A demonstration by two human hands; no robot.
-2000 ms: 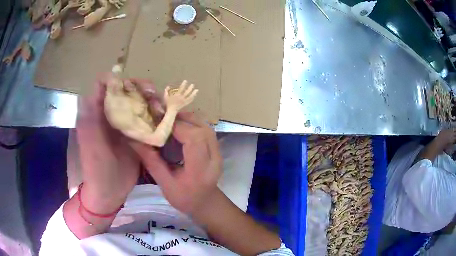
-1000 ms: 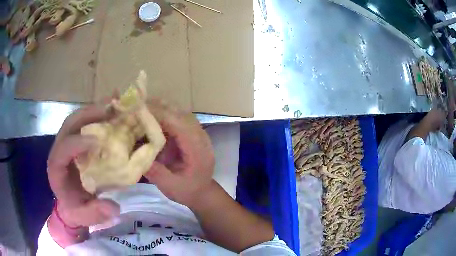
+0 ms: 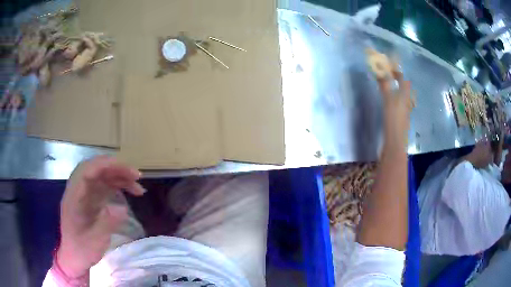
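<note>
My right hand (image 3: 396, 92) is stretched out to the right over the metal bench, its fingers on a blurred tan figure part (image 3: 379, 64). Much of that part is hidden or smeared, so its shape is unclear. My left hand (image 3: 98, 204) is raised near my lap, below the bench's front edge. Its fingers are curled apart and nothing shows in it. A pile of tan limbs (image 3: 50, 47) lies at the back left of the cardboard mat (image 3: 168, 123).
A white round cap (image 3: 173, 50) sits in dark stains beside thin sticks (image 3: 213, 55). A cotton swab (image 3: 89, 64) lies by the limbs. A blue crate (image 3: 330, 246) of tan limbs (image 3: 347, 190) stands right, under my forearm. A co-worker (image 3: 465, 202) sits farther right. A green conveyor (image 3: 412, 25) runs behind.
My right hand has moved far right over the metal bench, with a tan part. My left hand has let go of the figure and stays near my lap.
</note>
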